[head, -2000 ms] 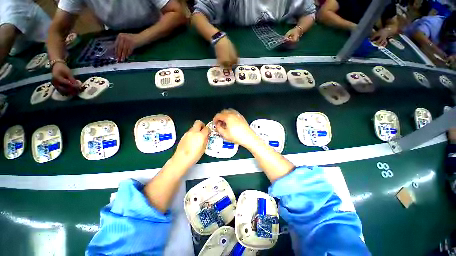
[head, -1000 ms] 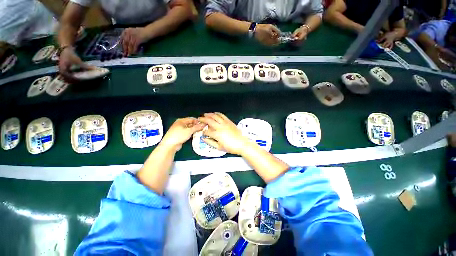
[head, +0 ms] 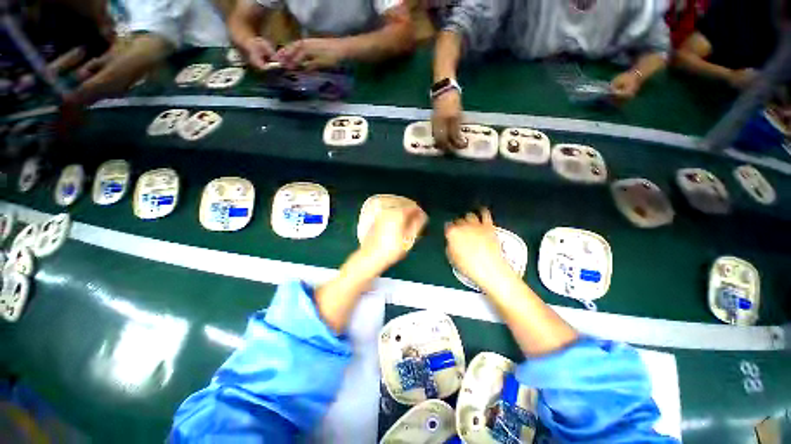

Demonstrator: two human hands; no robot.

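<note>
My left hand [head: 395,232] is over a cream housing half [head: 375,206] on the conveyor belt and hides most of its inside. My right hand [head: 471,241] is just to the right, over the left part of another housing half [head: 515,251]. Both hands are slightly blurred, and I cannot tell whether anything is between the fingertips. The hands are apart. In front of me, between my forearms, several housing halves with blue boards and blue blocks lie close together; one [head: 421,347] is at the upper left of that group.
More housing halves, such as one at the right [head: 574,264], line the near lane of the belt [head: 330,178]. Faceplates [head: 525,146] lie on the far lane, where a person's hand [head: 447,121] reaches down. A pale rail [head: 217,262] edges the belt. White sheets [head: 663,390] lie under my forearms.
My hands, close together over one unit before, are now apart over two neighbouring units. The view has turned left, showing a cluster of cream parts at the far left.
</note>
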